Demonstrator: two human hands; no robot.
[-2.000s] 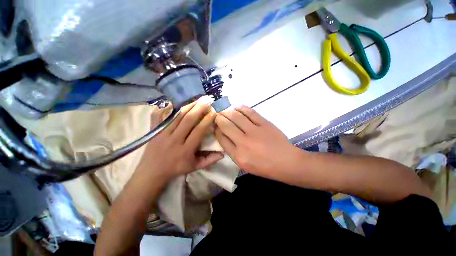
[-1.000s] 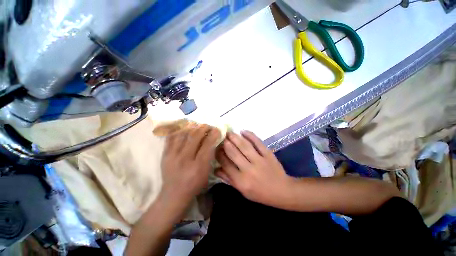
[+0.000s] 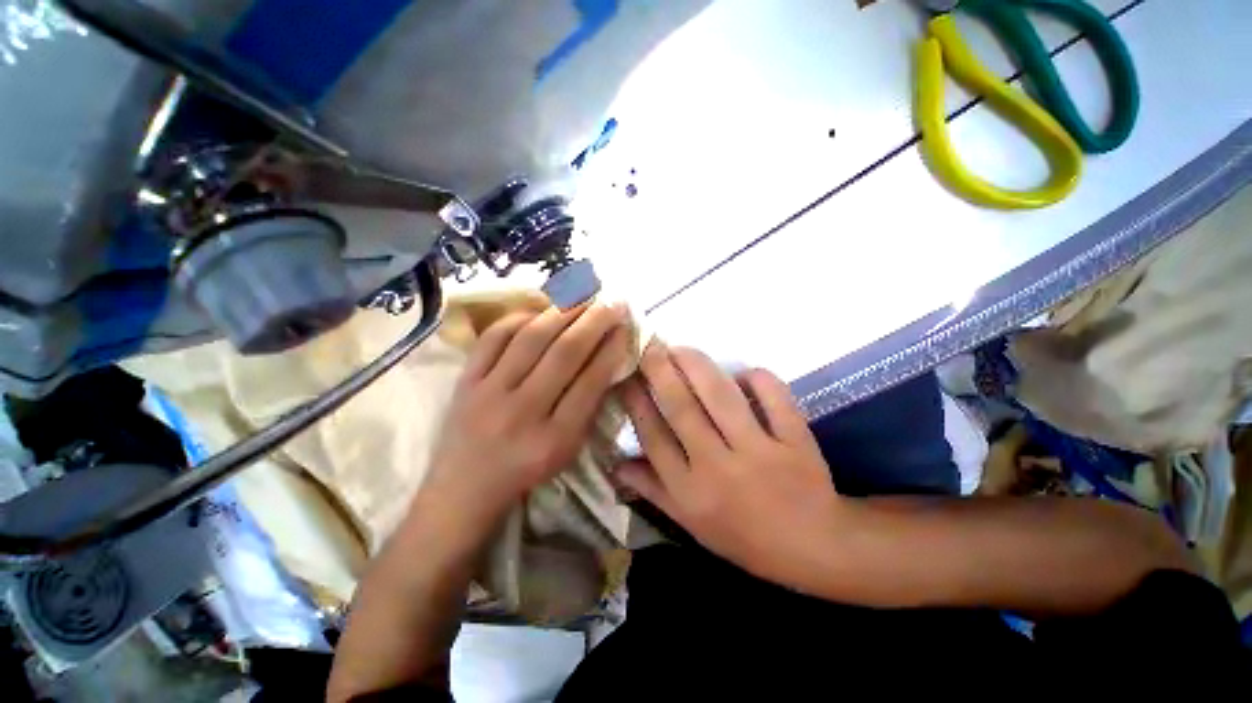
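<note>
The beige fabric point(image 3: 371, 426) lies bunched left of the needle area and hangs over the table's front edge. My left hand point(image 3: 542, 392) lies on the fabric, its fingertips just below the small grey knob point(image 3: 573, 283). My right hand point(image 3: 735, 446) is beside it, and its fingertips pinch the fabric's edge close to my left fingers. The sewing machine point(image 3: 453, 83) fills the upper left, with a large grey knob point(image 3: 272, 282) near the camera. The needle and the fabric under the foot cannot be made out.
Scissors with yellow and green handles point(image 3: 995, 131) lie on the white table point(image 3: 769, 206) at the upper right. A curved metal bar point(image 3: 295, 419) crosses the left side. Heaped beige cloth point(image 3: 1140, 343) is at the right. A grey box with a round grille point(image 3: 83, 591) is lower left.
The view has shifted closer to the machine. My hands first came away from the foot area with the fabric, and now my left fingertips are near the small grey knob again.
</note>
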